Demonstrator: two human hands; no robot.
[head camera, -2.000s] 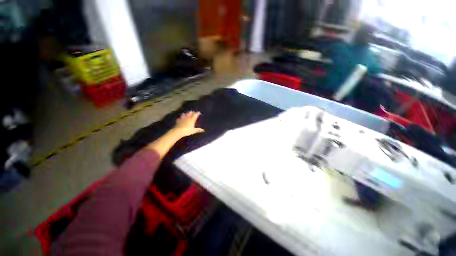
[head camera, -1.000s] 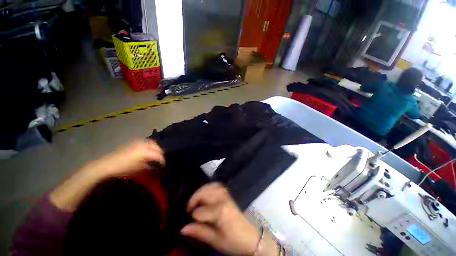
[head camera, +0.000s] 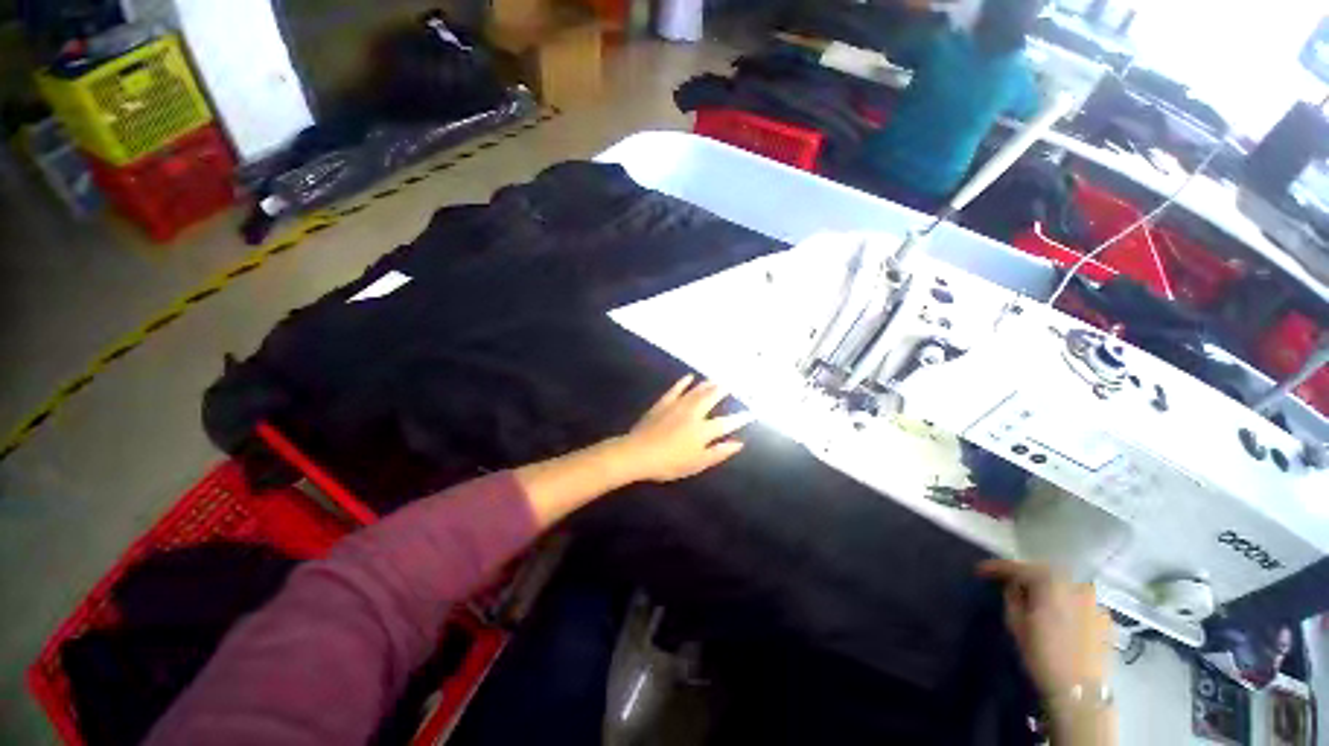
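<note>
A large black garment piece (head camera: 481, 343) with a small white label lies over the left of the white machine table (head camera: 700, 313) and along its front edge. My left hand (head camera: 685, 433) lies flat on the black fabric with its fingers spread, left of the needle area. My right hand (head camera: 1052, 627) is at the fabric's right end; its fingertips are at the cloth edge, and whether they pinch it is unclear. The white sewing machine (head camera: 1122, 452) has its presser foot (head camera: 860, 401) beyond the fabric. Small red and dark snips (head camera: 969, 499) lie under the machine arm.
A red crate (head camera: 161, 583) holding black pieces stands at the lower left. A pale blue trough (head camera: 729, 178) runs behind the table. Yellow (head camera: 128, 102) and red crates stand far left. A person in a teal top (head camera: 933, 117) sits at another workstation.
The black fabric now lies spread along the table's front edge. My left hand has moved right onto it and opened flat. My right hand has moved right, to the fabric's far end.
</note>
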